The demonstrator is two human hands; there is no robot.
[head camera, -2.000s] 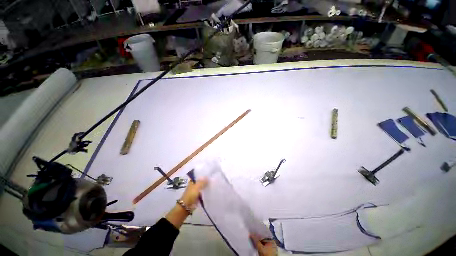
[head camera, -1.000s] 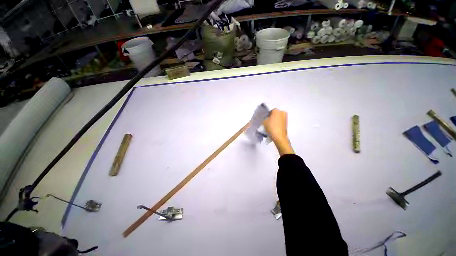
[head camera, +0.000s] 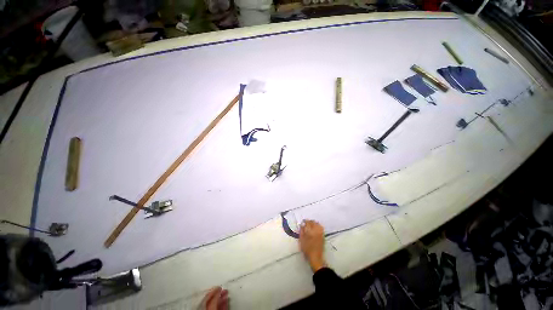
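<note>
A cut piece (head camera: pixel 348 209) with white paper on top and curved blue edges lies along the lay's near edge. My right hand (head camera: pixel 312 239) is on its left end, fingers curled and fingertips at the paper; whether they grip it is unclear. My left hand (head camera: pixel 216 298) is over the table's near side, cut off by the bottom edge, with nothing visible in it. Another white-topped piece (head camera: pixel 254 112) with blue edges lies on the marker paper (head camera: pixel 200 175), beside the wooden strip's upper end.
The cutting machine (head camera: pixel 27 266) stands at lower left. The wooden strip (head camera: pixel 176 163), lay clamps (head camera: pixel 159 207) (head camera: pixel 276 169) (head camera: pixel 376 144), brassy bars (head camera: pixel 73 163) (head camera: pixel 339 95) and blue pieces (head camera: pixel 462 80) lie on the lay. Scraps (head camera: pixel 467 263) cover the floor at right.
The piece that my hands carried now lies flat on the lay by the strip. My right hand has moved back to the near edge, and my left hand shows again. The view has shifted right and down.
</note>
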